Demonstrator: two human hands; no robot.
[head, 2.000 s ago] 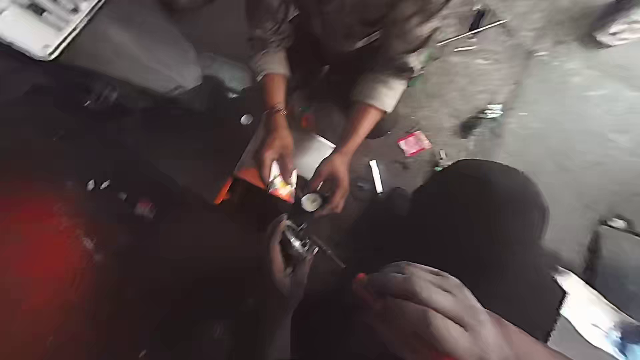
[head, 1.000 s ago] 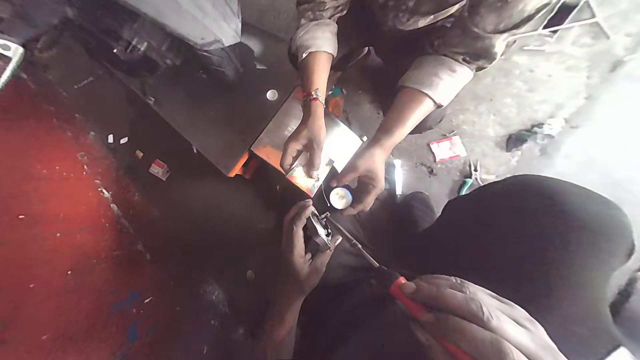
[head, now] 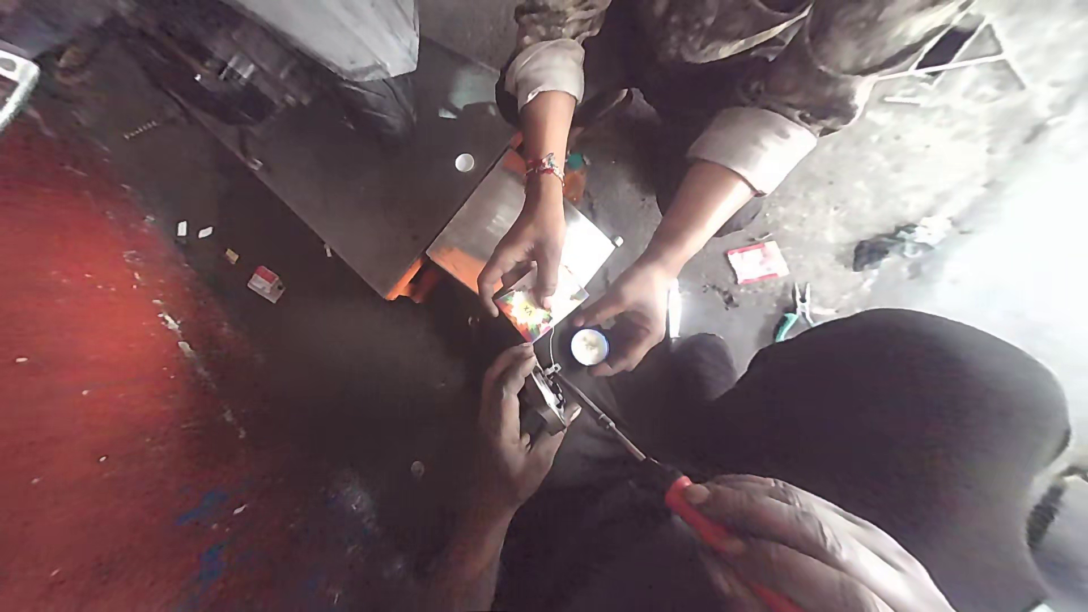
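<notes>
My left hand (head: 514,433) grips a small metal part (head: 548,399), dark and round-edged, with a thin wire at its top. My right hand (head: 807,540) is closed around the red handle of a long thin tool (head: 625,442), perhaps a soldering iron or a screwdriver; its tip is at the metal part. Just above, a co-worker's hand holds a small round tin (head: 590,347) with pale contents. The co-worker's other hand holds a colourful printed packet (head: 524,313) over a flat metal plate (head: 476,225) with orange edges.
Pliers with teal handles (head: 796,313) and a red and white packet (head: 758,262) lie on the ground at right. A small red and white box (head: 266,284) lies at left, near a red-painted surface (head: 102,382). A round white cap (head: 464,162) sits on a dark board (head: 365,187).
The view has shifted since two seconds ago. Over the last second, the co-worker's hand with the packet has come down closer to the metal part. Both my hands keep their hold.
</notes>
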